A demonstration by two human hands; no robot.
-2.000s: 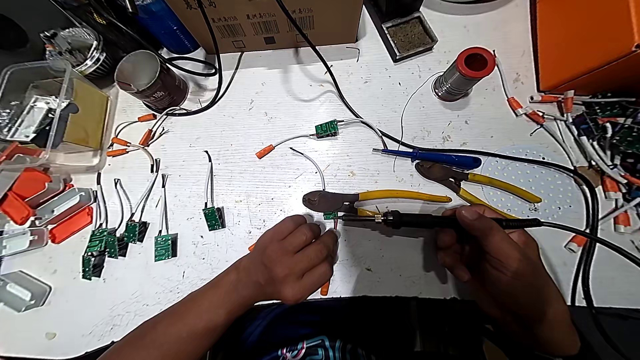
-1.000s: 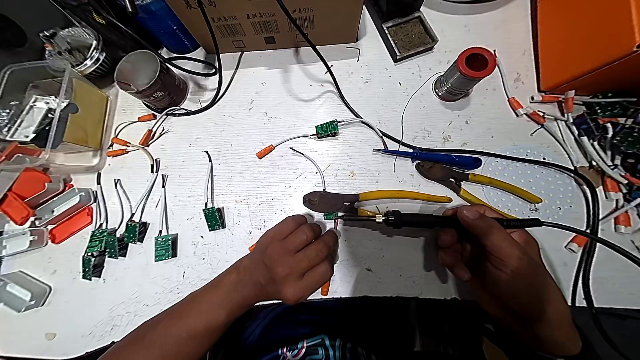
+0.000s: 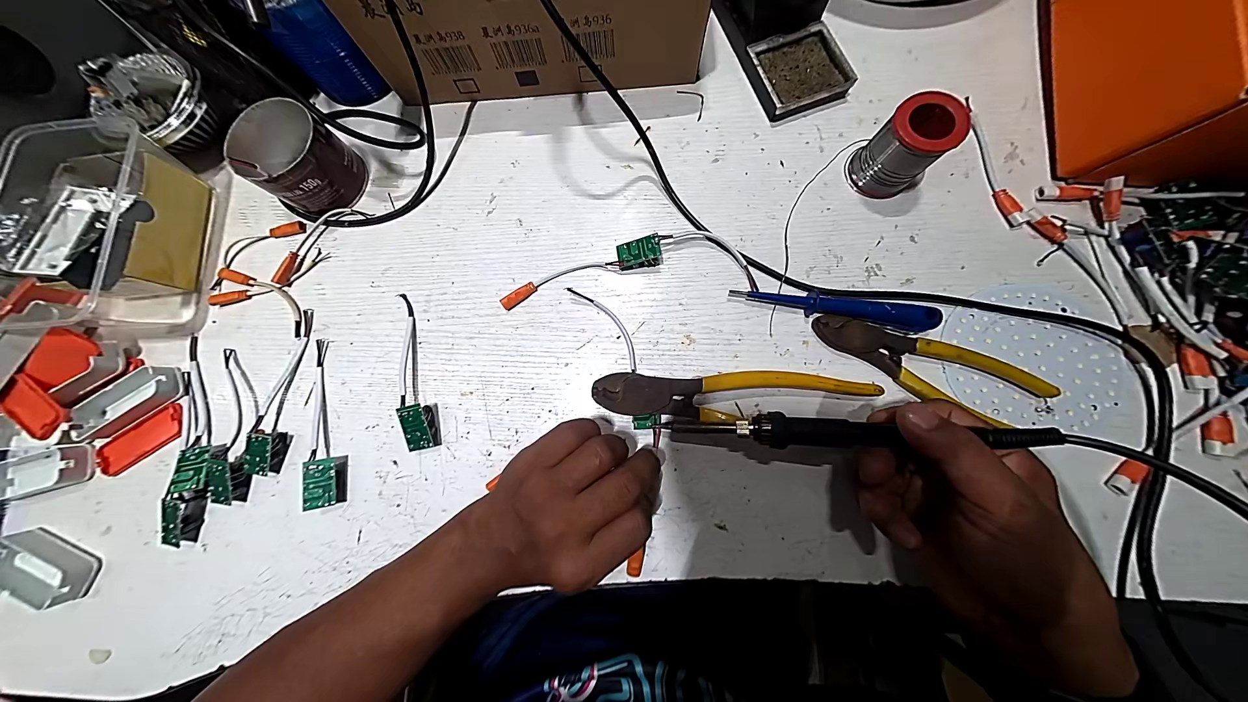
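My right hand (image 3: 960, 487) holds a black soldering iron (image 3: 809, 430) level, its tip pointing left at the edge of a small green circuit board (image 3: 645, 422). Just below that board my left hand (image 3: 585, 502) is closed on a thin wire (image 3: 657, 441), and an orange connector (image 3: 636, 561) sticks out under it. Yellow-handled cutting pliers (image 3: 648, 393) lie across, directly above the board, partly covering it. A second pair of such pliers (image 3: 868, 341) and a blue screwdriver (image 3: 877, 310) rest farther right. Whether the iron's tip touches the board cannot be told.
Several wired circuit boards (image 3: 322, 483) lie at left, near a clear plastic box (image 3: 195, 302). Another board (image 3: 639, 251) lies above the pliers. A solder spool (image 3: 882, 161) and a tip-cleaning tray (image 3: 799, 73) stand behind. A black cable (image 3: 1014, 304) crosses the right side beside piled wires (image 3: 1170, 292).
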